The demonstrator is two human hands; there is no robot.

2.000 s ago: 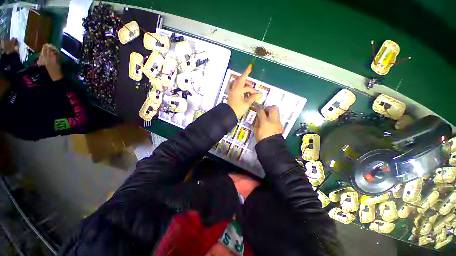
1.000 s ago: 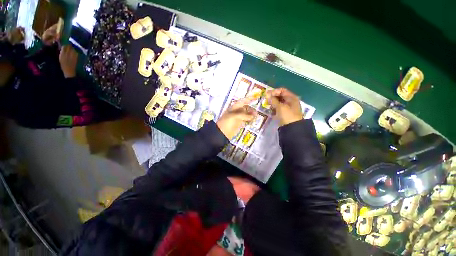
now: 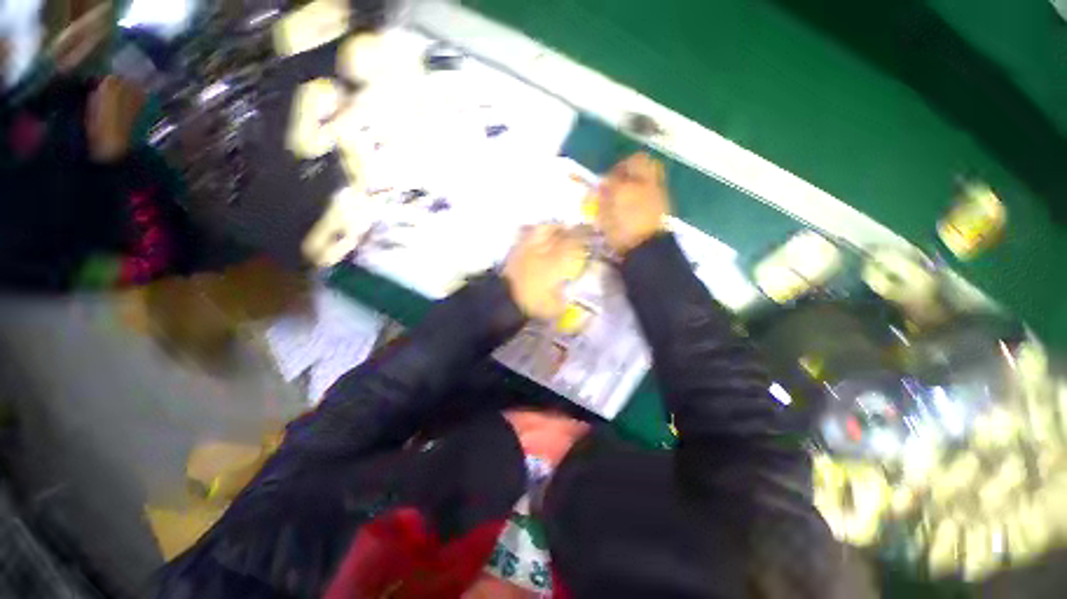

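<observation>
The frame is blurred. My left hand [image 3: 548,272] and my right hand [image 3: 634,201] are close together over the white cell tray [image 3: 603,380]. A small yellow spot shows at my right hand's fingertips, too blurred to tell whether it is held. A yellow cell [image 3: 572,318] lies in a tray pocket just below my left hand. Whether either hand grips anything cannot be told. Cream housings [image 3: 334,228] lie around the second white sheet [image 3: 404,129] on the left.
A black tape dispenser [image 3: 860,410] stands right of the tray, beside heaped housings [image 3: 995,468]. Spaced housings [image 3: 799,267] lie near the pale rail [image 3: 725,187]. One yellow-centred housing [image 3: 972,220] is on the green belt. A co-worker's hand [image 3: 115,117] shows at the far left. Cartons [image 3: 222,310] are on the floor.
The view has shifted and blurred. My right hand has moved left and up, to the tray's upper part. My left hand stays over the tray's left half, its fingers now more bunched.
</observation>
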